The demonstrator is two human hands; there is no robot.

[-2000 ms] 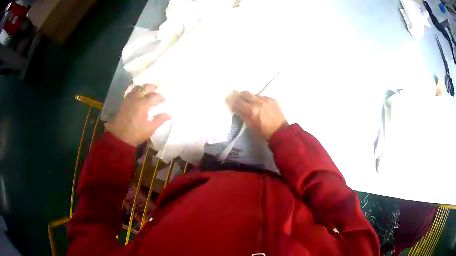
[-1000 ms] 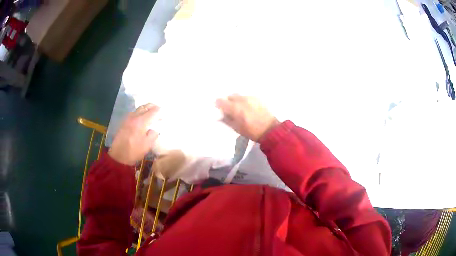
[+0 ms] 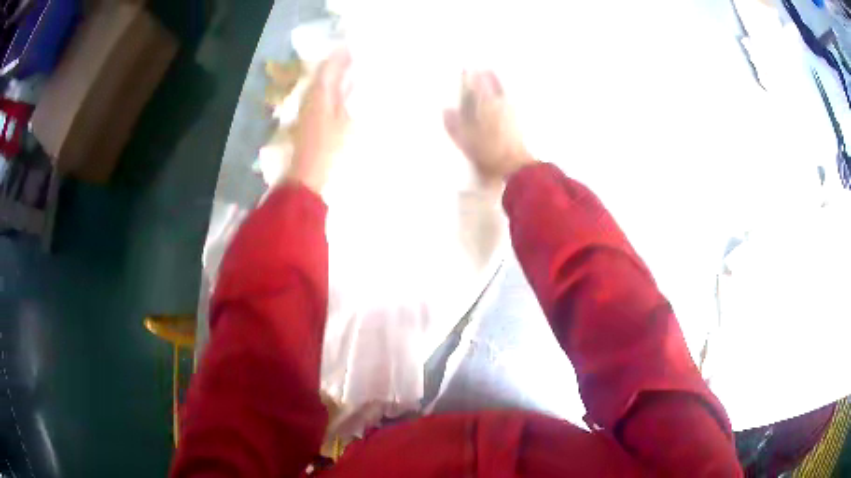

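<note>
White cloth [image 3: 378,359] lies in front of me, its folds hanging at the table's near edge; its upper part is lost in glare. My left hand [image 3: 325,107] is stretched forward at the cloth's left side, fingers extended, blurred. My right hand [image 3: 485,121] is forward at the right side, fingers spread, also blurred. Both seem to rest on or just over the cloth; glare hides the exact contact. A narrow white strip [image 3: 454,359] runs down beside a dark gap right of the folds.
White layered cloth [image 3: 784,308] lies at the right of the table. Dark shears [image 3: 829,112] and a dark strap [image 3: 810,33] lie at the far right. A yellow rack [image 3: 173,329] stands below the left edge. A cardboard box [image 3: 103,89] is at upper left.
Both hands have moved forward, away from my body, with the arms now stretched out. The cloth's folds show more at the near edge, and yellowish bits now show beside the left hand.
</note>
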